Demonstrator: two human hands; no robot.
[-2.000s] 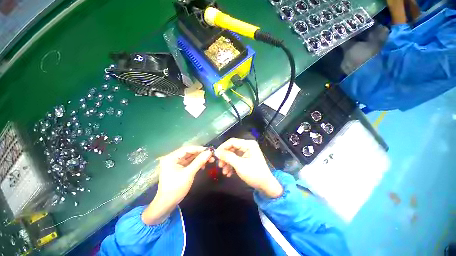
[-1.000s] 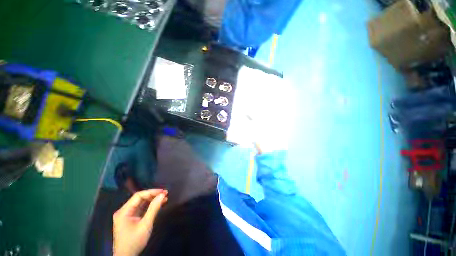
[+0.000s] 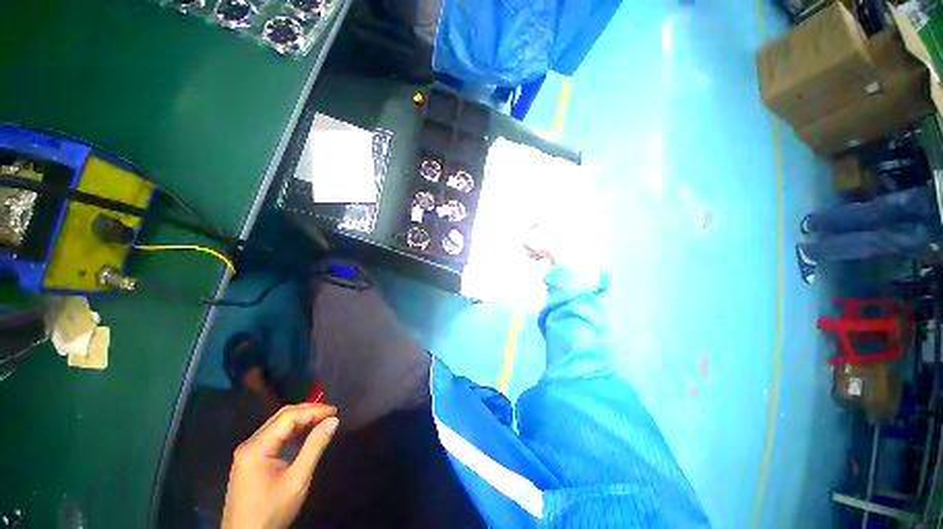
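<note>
My left hand [image 3: 277,467] is low in the view, its thumb and index fingertips close together. A small red item [image 3: 316,394] shows just above the fingertips; whether the fingers pinch it or anything else is unclear. My right hand [image 3: 539,246] is over the white foam tray [image 3: 502,191], mostly washed out by glare. Its fingers and anything in them cannot be made out. The black tray [image 3: 453,122] beside the foam tray holds several round silver assemblies [image 3: 453,210].
A clear bag with a white paper [image 3: 343,165] lies left of the black tray. The soldering station [image 3: 93,222] and cream scraps [image 3: 88,334] are on the green bench [image 3: 134,413]. A person in a blue smock [image 3: 496,41] is beyond. Boxes [image 3: 843,78] stand far right.
The view has swung right from the bench since the oldest frame. My hands have parted; my right hand has moved onto the foam tray, and my left stays over the lap.
</note>
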